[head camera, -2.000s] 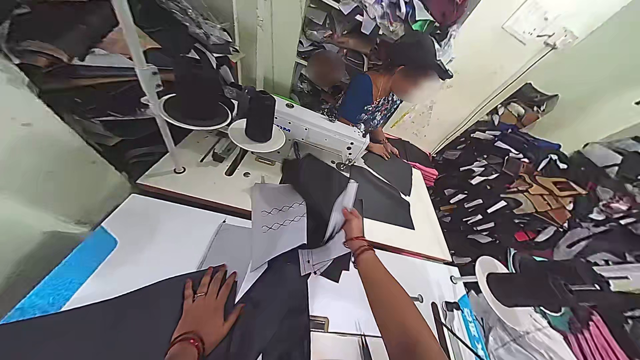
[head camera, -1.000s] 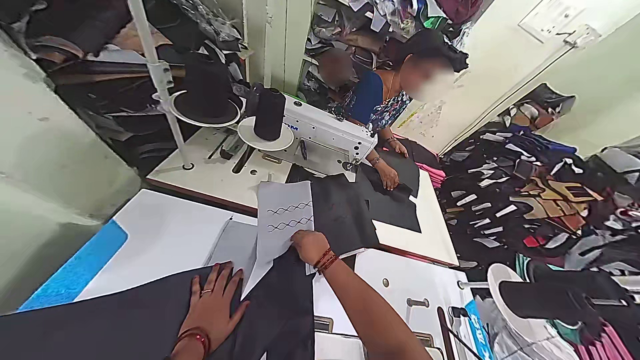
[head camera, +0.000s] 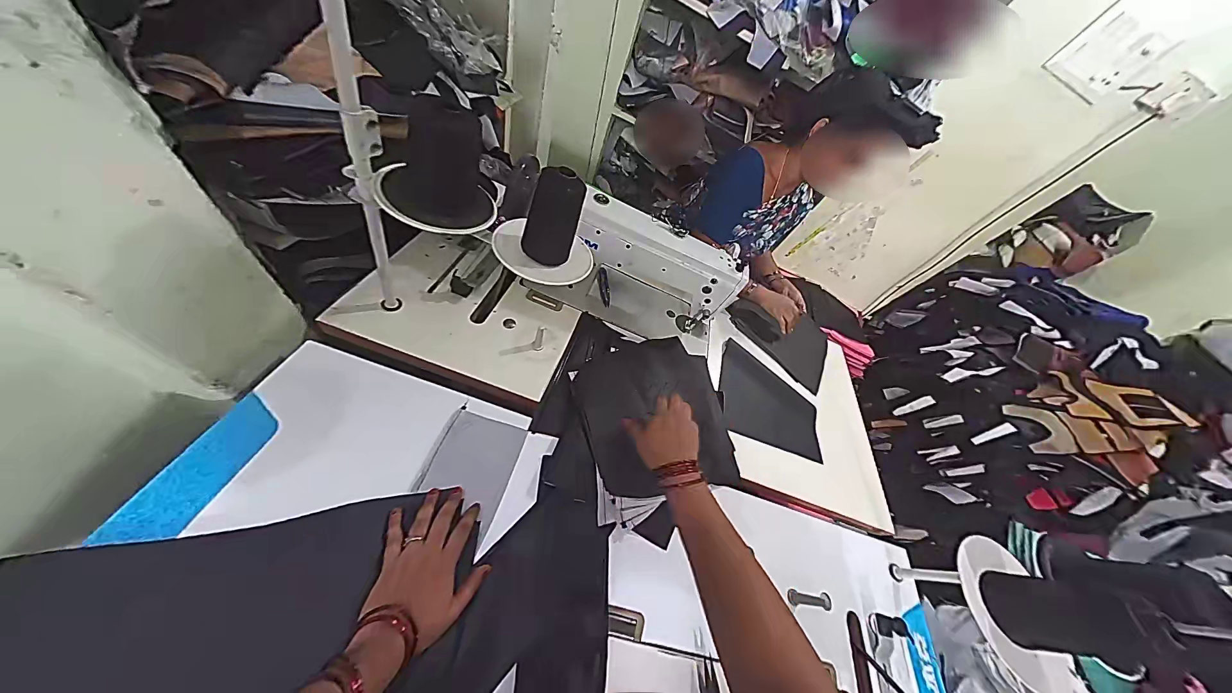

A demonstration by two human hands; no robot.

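My left hand (head camera: 423,568) lies flat with spread fingers on a large piece of dark fabric (head camera: 192,597) at the lower left. My right hand (head camera: 666,433) rests on a stack of black fabric pieces (head camera: 626,385) near the middle; whether its fingers grip the top piece cannot be told. White sheets (head camera: 626,508) stick out beneath that stack. Just left of it, more black fabric (head camera: 568,577) runs down toward the front. A grey sheet (head camera: 476,457) lies beyond my left fingertips on the white table. Further right, a black piece (head camera: 770,399) lies flat below the sewing machine.
A white sewing machine (head camera: 645,260) stands ahead, with black thread cones (head camera: 555,217) on its left. Across from me a co-worker (head camera: 751,202) handles dark fabric. Another thread cone (head camera: 1068,606) stands at the lower right. Fabric scraps (head camera: 1001,414) cover the area at right.
The white sheet with wavy lines, under my right hand one second ago, no longer shows; black fabric lies there now. My right hand has moved onto the stack. My left hand stays on the dark fabric.
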